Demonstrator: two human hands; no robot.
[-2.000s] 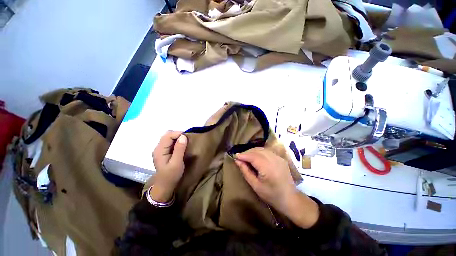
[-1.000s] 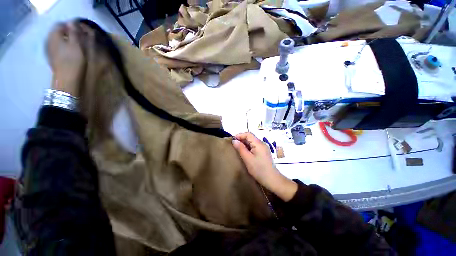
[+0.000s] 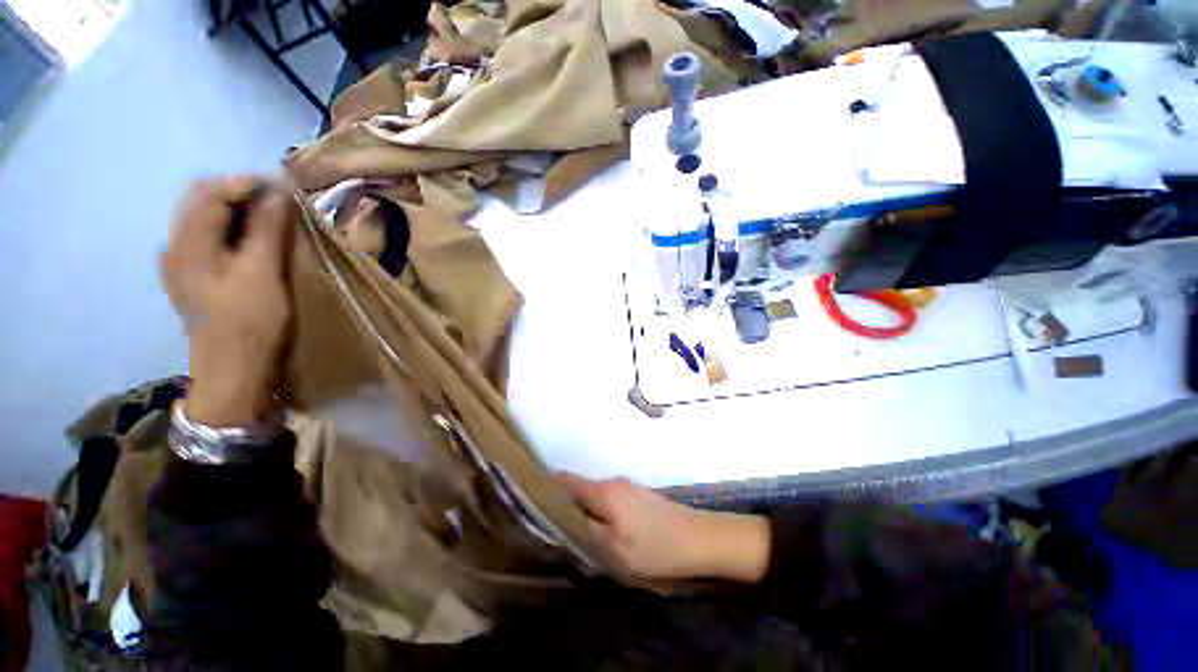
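Observation:
A tan garment (image 3: 394, 328) is stretched between my two hands over the left end of the table and my lap. A narrow pale, shiny strip (image 3: 372, 328), like zipper tape, runs along it from upper left to lower right. My left hand (image 3: 234, 282), slightly blurred, is raised and grips the garment's upper end. My right hand (image 3: 644, 525) pinches its lower edge near the table's front edge. Part of the cloth below is blurred, with a pale patch in it. The fingertips of my right hand are partly hidden by the cloth.
The white sewing machine (image 3: 801, 158) stands right, a black band (image 3: 998, 145) around its arm. Scissors with red-orange handles (image 3: 867, 315) lie below it. Small scraps (image 3: 1079, 366) lie on the table. Tan pieces (image 3: 552, 79) are heaped behind; another pile (image 3: 125, 486) is at left.
My left hand has come down slightly and my right hand has moved lower, towards the table's front edge. The garment has turned; the pale strip now shows where the dark binding ran. The view has shifted.

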